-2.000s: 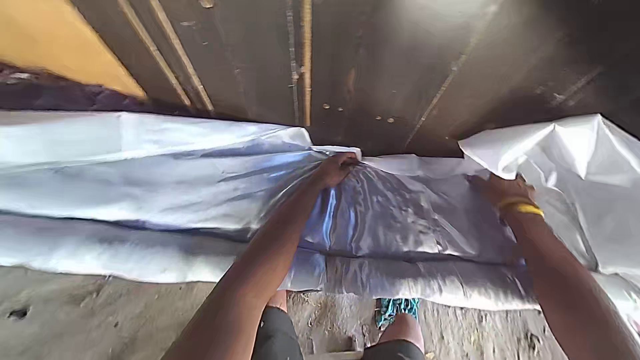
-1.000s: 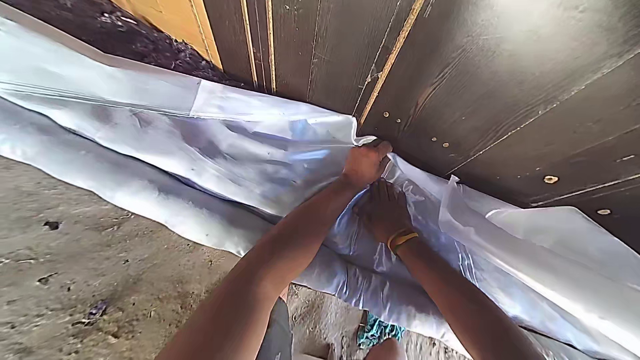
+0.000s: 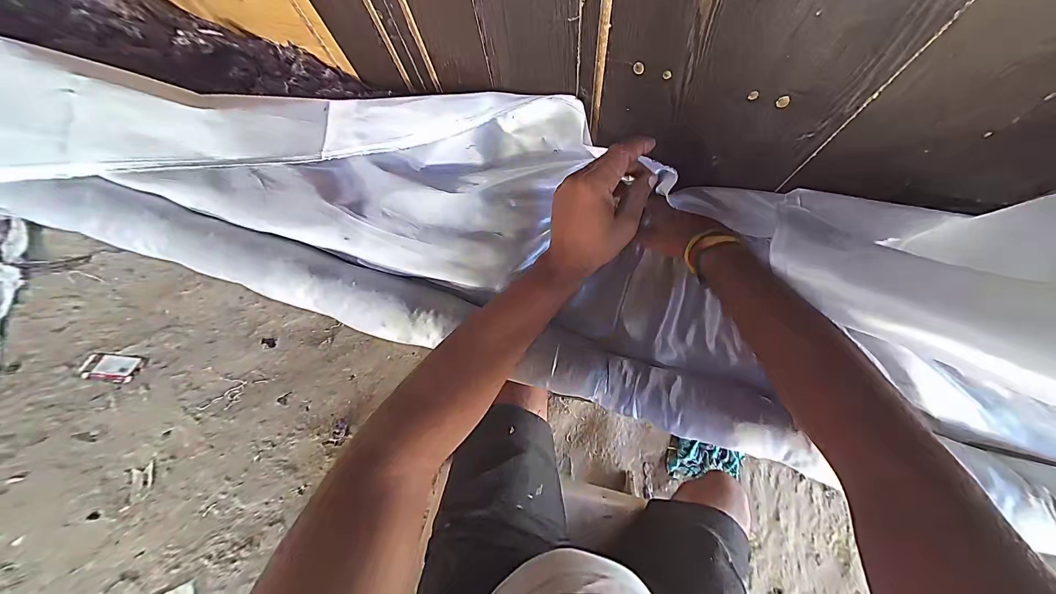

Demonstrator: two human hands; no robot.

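Silvery-white sheeting (image 3: 462,198) lies in long folds along the foot of a dark wooden panel (image 3: 701,91). At its upper edge, near the middle of the view, my left hand (image 3: 596,202) pinches a bunched bit of the sheeting between thumb and fingers. My right hand (image 3: 670,224), with a yellow band at the wrist, is right beside it against the same gathered edge. Its fingers are partly hidden behind my left hand, so its grip does not show.
Bare earth (image 3: 206,346) with a small litter packet (image 3: 113,367) lies at the left. A blue-green patterned cloth (image 3: 704,458) is on the ground by my knee. An orange-yellow panel (image 3: 272,25) stands at the upper left, with dark debris below it.
My right hand was well to the right of my left hand two seconds ago and is now close beside it. My left hand stays at the sheeting's upper edge. The view has turned.
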